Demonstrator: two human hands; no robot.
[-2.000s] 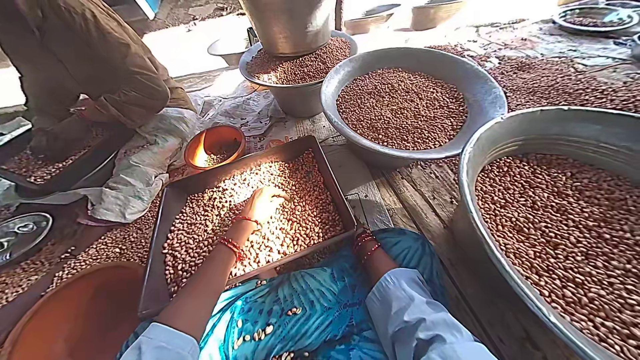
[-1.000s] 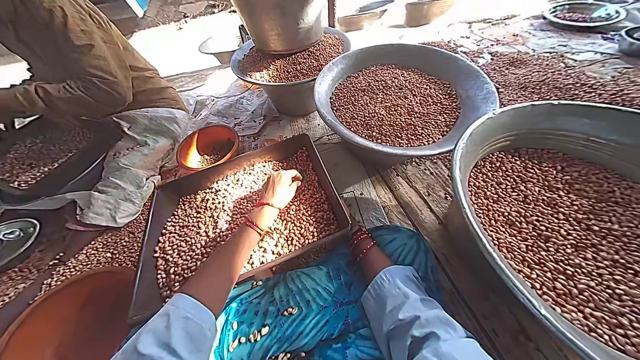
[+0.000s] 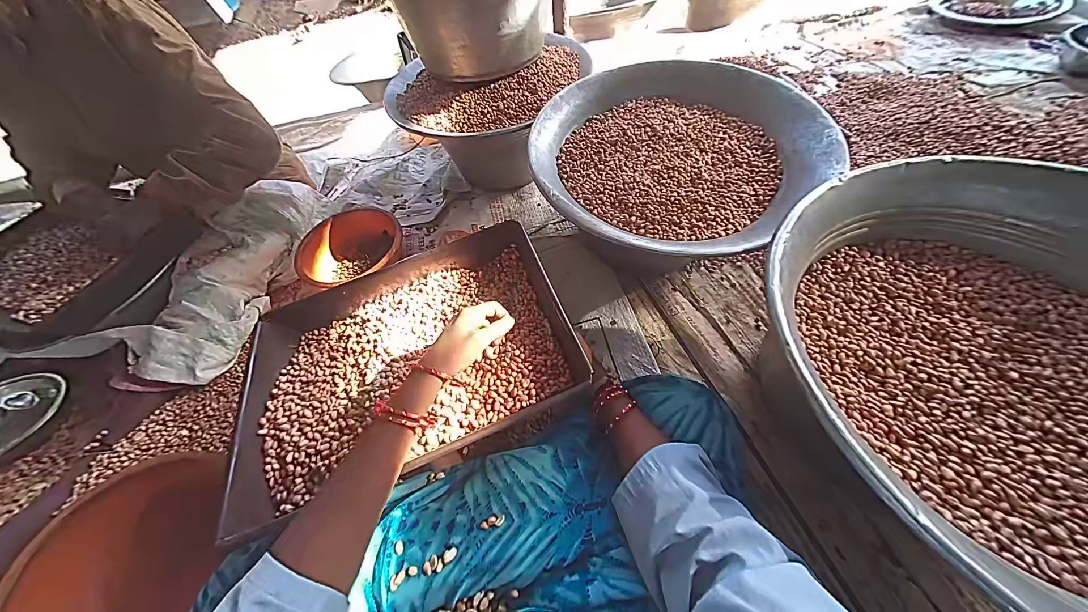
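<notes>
A dark rectangular metal tray (image 3: 246, 408) lies tilted at my lap, spread with reddish-brown nuts or beans (image 3: 340, 382). Over its right half is my left hand (image 3: 476, 331), fingers bent together just above the kernels; whether it pinches one cannot be told. Red bangles circle that wrist. My right hand (image 3: 591, 357) is at the tray's right corner, mostly hidden by the rim and its own wrist, so its grip does not show. Loose pale kernels (image 3: 425, 568) rest on the blue patterned cloth (image 3: 510, 510) over my lap.
Large metal basins (image 3: 778, 280) (image 3: 688, 246) of kernels stand at right and behind the tray; another basin (image 3: 489, 157) has a metal pot (image 3: 472, 42) on it. A small orange bowl (image 3: 387, 255) touches near the tray's back. An orange basin (image 3: 127, 527) is front left; a person (image 3: 153, 93) sits back left.
The hand over the tray has lifted a little from the kernels since the earliest frame, its fingers now drawn together. The other person's arm has shifted. The right arm stays at the tray's corner.
</notes>
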